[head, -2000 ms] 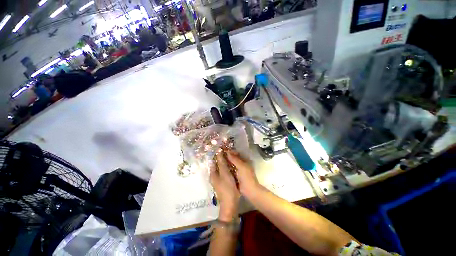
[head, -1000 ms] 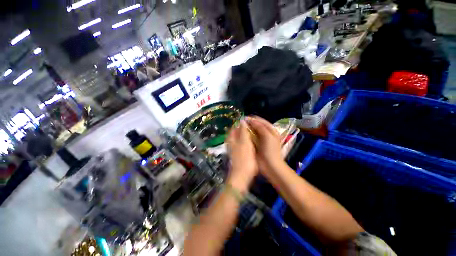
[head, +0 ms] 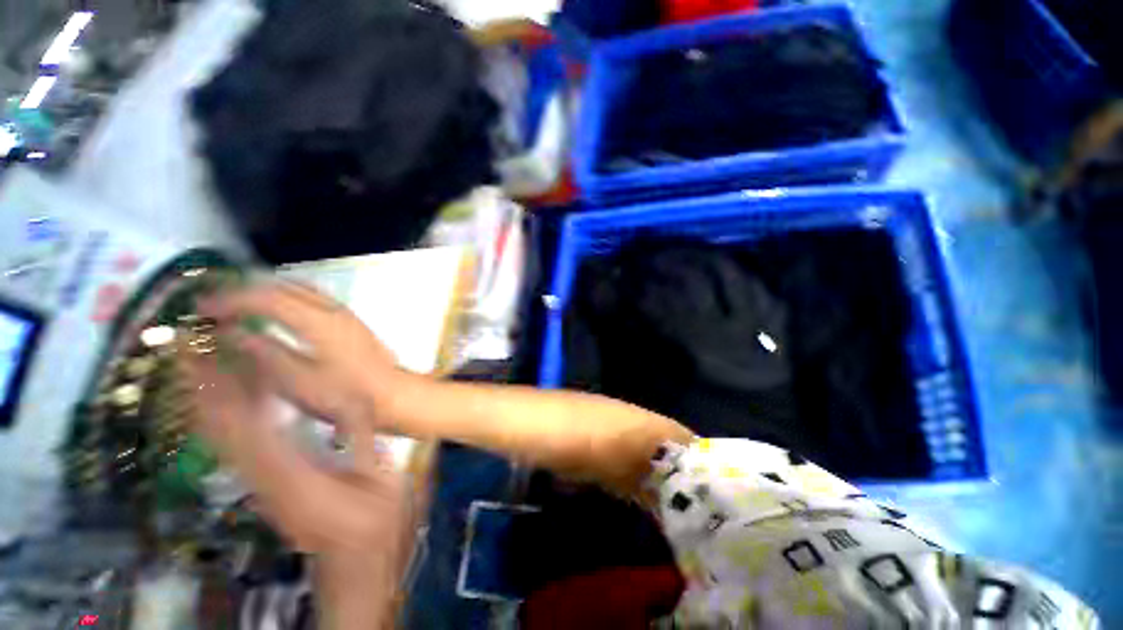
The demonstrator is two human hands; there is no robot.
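The round green-rimmed bowl feeder [head: 129, 412] holds gold buttons [head: 127, 394] at the left of the view. My left hand [head: 265, 449] and my right hand [head: 314, 351] are close together over the bowl's right side. Both are motion-blurred, and the left is the more blurred. My fingers overlap the bowl's edge. Whether any buttons are held in either hand cannot be made out.
A black garment heap [head: 351, 123] lies behind the bowl. A blue crate [head: 764, 203] with black garments stands at the right, with another blue crate [head: 739, 37] behind it. A dark-framed screen [head: 17, 357] is at the left edge.
The view has swung right, from the sewing machine and button bag to the bowl and crates. My hands went from the bag to over the bowl, and have moved from cupped together to slightly apart.
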